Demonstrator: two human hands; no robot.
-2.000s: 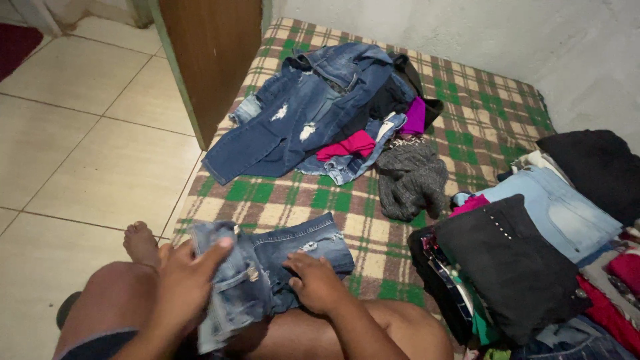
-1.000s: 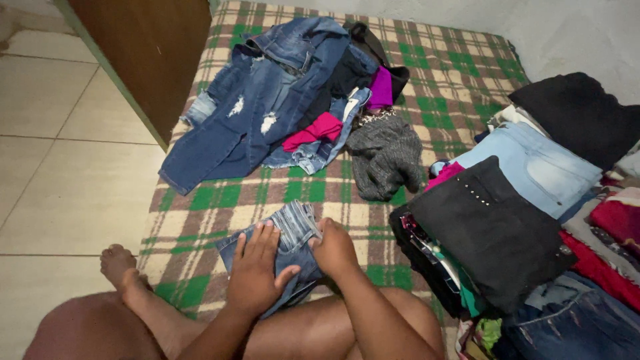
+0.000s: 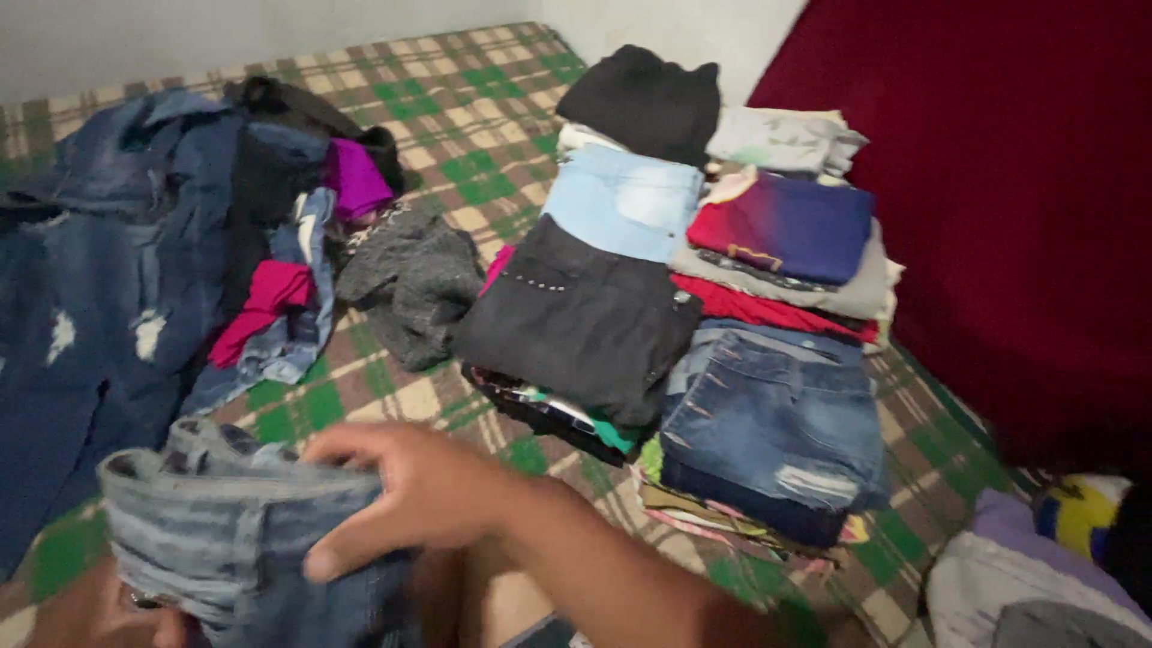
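Observation:
Folded blue denim garment (image 3: 247,522) is up in front of me at the lower left, its waistband and belt loop towards the camera. My right hand (image 3: 396,495) grips its right side, thumb on the near face and fingers behind the top edge. At its lower left is my left hand (image 3: 148,612), partly cut off by the frame, with fingers at the denim. Beyond them lies a loose heap of dark blue ripped jeans (image 3: 108,297) with a magenta cloth (image 3: 265,306) and a purple cloth (image 3: 355,180). A dark grey knit garment (image 3: 418,283) lies beside the heap.
Folded black trousers (image 3: 576,319) and light blue jeans (image 3: 625,202) top piles on the plaid bedcover (image 3: 490,81). Right of them stand folded denim shorts (image 3: 783,423) and a red and blue garment (image 3: 787,225). A dark red cloth (image 3: 972,225) hangs at right; more fabric (image 3: 1035,576) lies below.
The view has swung right. The denim garment, earlier low over my lap under both hands, is now raised and held folded with its waistband up.

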